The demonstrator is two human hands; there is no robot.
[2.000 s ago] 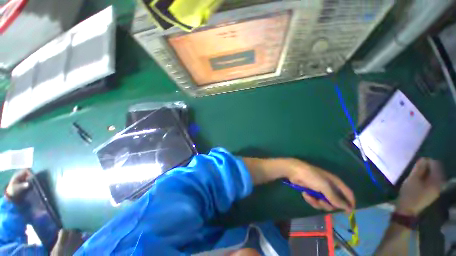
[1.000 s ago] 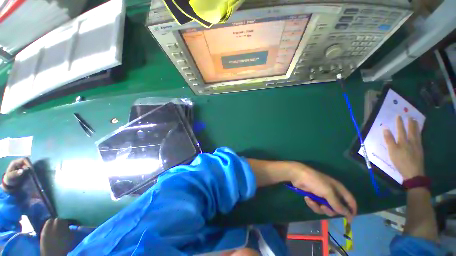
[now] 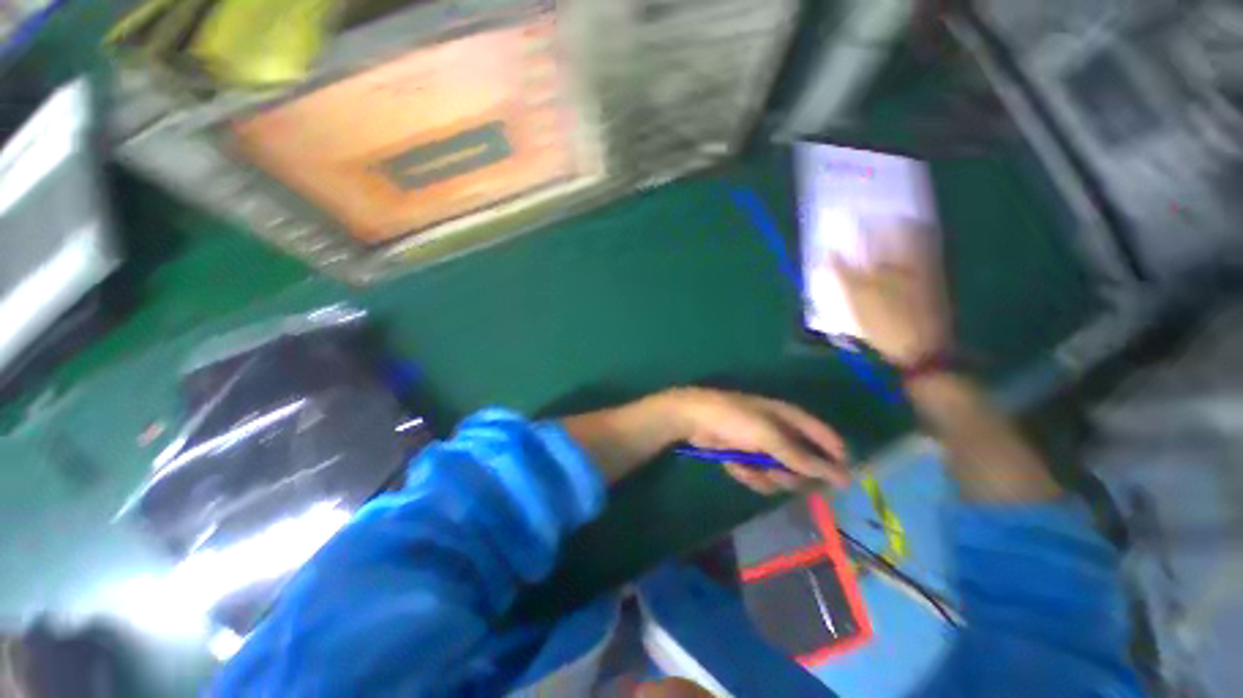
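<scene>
The view is blurred. A tablet with a bright white screen lies on the green mat at the right. My right hand is over the lower part of its screen, holding nothing that I can see; whether the fingers touch it is too blurred to tell. My left hand rests near the front edge of the mat, closed on a thin dark-blue pen or stylus. A blue cable runs down past the tablet's left side, and its lower end shows below the tablet.
A big beige-grey instrument with an orange screen stands at the back, a yellow-and-black item on top. Bagged dark tablets lie left. A white ribbed panel is far left. Grey equipment stands far right; a red-framed rack is below.
The camera view has turned, so the bench things appear further left and the grey equipment at right shows more. My right hand is over the tablet's screen again after being beside it two seconds ago.
</scene>
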